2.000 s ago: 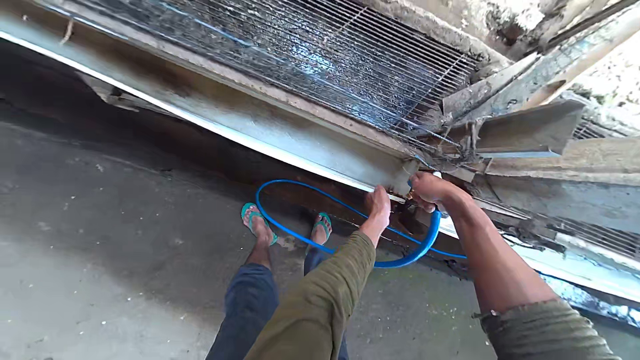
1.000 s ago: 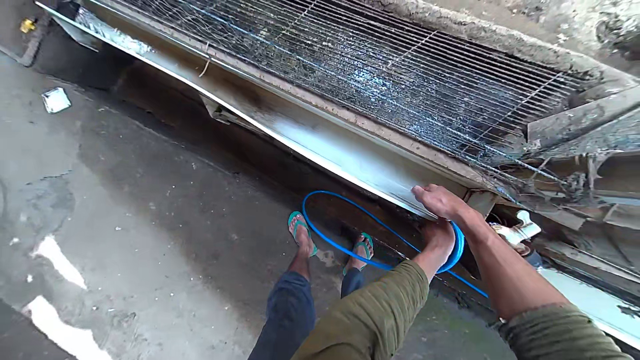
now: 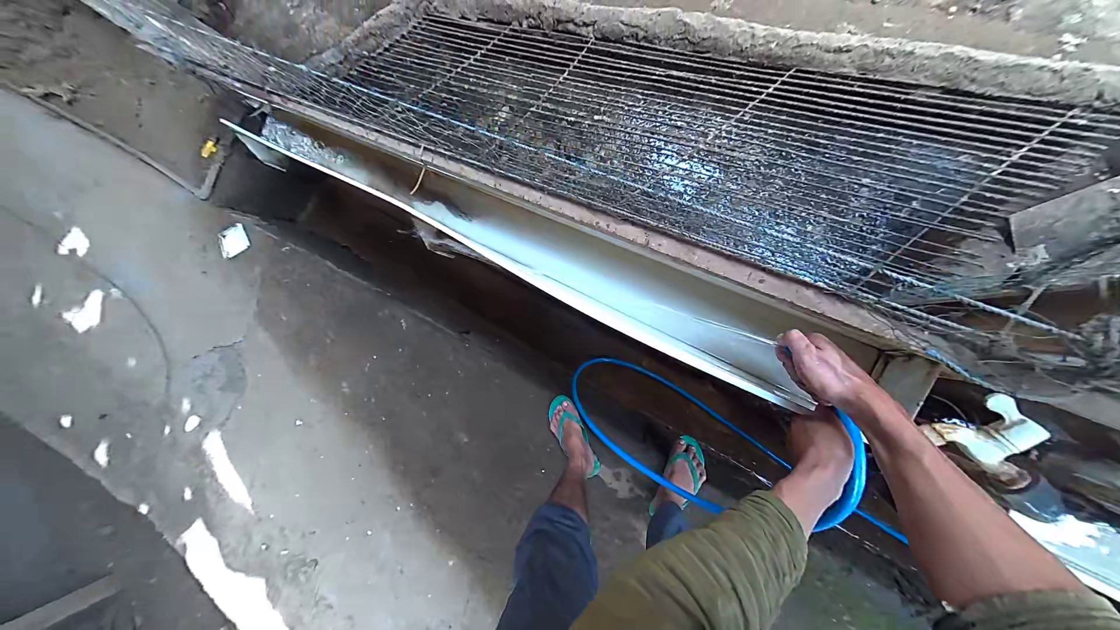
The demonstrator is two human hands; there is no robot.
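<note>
My right hand (image 3: 821, 367) is closed on the end of a blue hose (image 3: 856, 468) over the right part of a long pale trough (image 3: 577, 267). A thin stream of water runs leftward from it into the trough. My left hand (image 3: 821, 437) is just below, at the trough's outer edge, with the hose looped past its wrist; its fingers are hidden. The hose makes a wide loop in front of my feet. To the right of my right forearm is a white plastic pipe fitting or tap (image 3: 997, 433).
A wire-mesh cage floor (image 3: 682, 149) lies beyond the trough, with a rusty rail and loose wires along it. My feet in green flip-flops (image 3: 569, 420) stand on the concrete floor (image 3: 350, 394). A yellow object (image 3: 208, 149) lies at the upper left.
Two seconds ago both hands were together near the pipe fitting; now they are left of it, at the trough, and water streams from the hose. The view has swung left.
</note>
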